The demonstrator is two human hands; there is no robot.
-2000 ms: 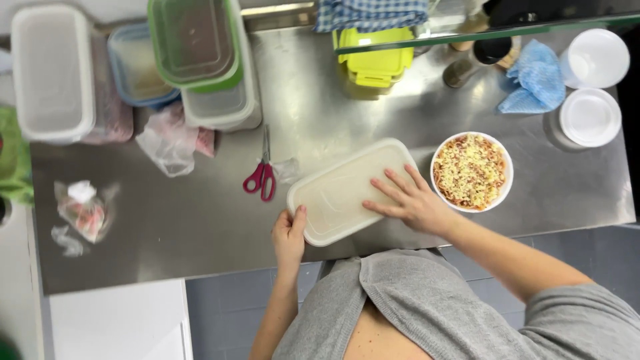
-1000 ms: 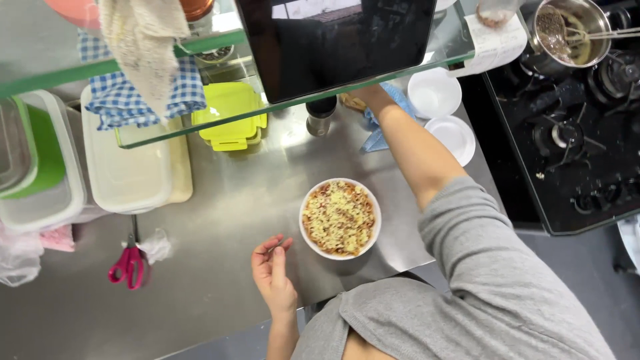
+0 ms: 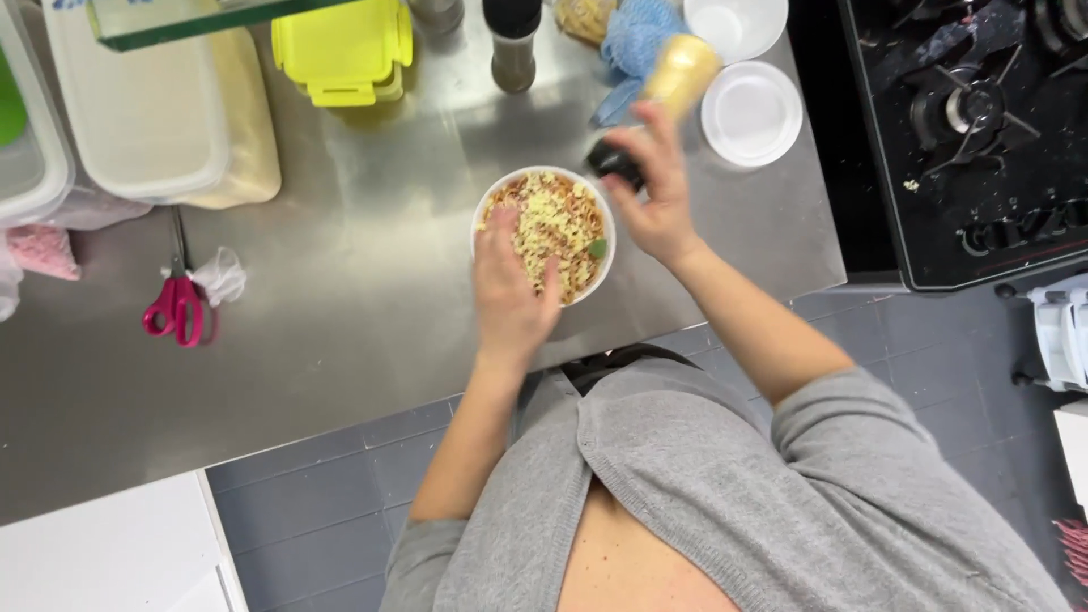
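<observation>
A round white bowl (image 3: 609,246) of food topped with grated cheese stands near the front edge of the steel counter, with a small green leaf (image 3: 598,248) on its right side. My left hand (image 3: 512,285) is over the bowl's left part, fingers apart, holding nothing that I can see; whether it touches the food is unclear. Right of the bowl, my right hand (image 3: 654,183) grips a tilted shaker bottle (image 3: 682,72) with yellowish contents, its black cap pointing down and left toward the bowl. The bottle is blurred.
Behind stand a yellow lidded container (image 3: 336,47), a black-capped grinder (image 3: 512,51) and a blue cloth (image 3: 637,38). A white lid (image 3: 751,114) lies at right, by the gas hob (image 3: 977,153). Pink-handled scissors (image 3: 176,306) and a large lidded tub (image 3: 144,102) are at left. A glass shelf edge (image 3: 212,24) overhangs.
My right hand has come back from the rear of the counter with the shaker bottle. My left hand has moved from beside the bowl to over it. A green leaf now shows on the food.
</observation>
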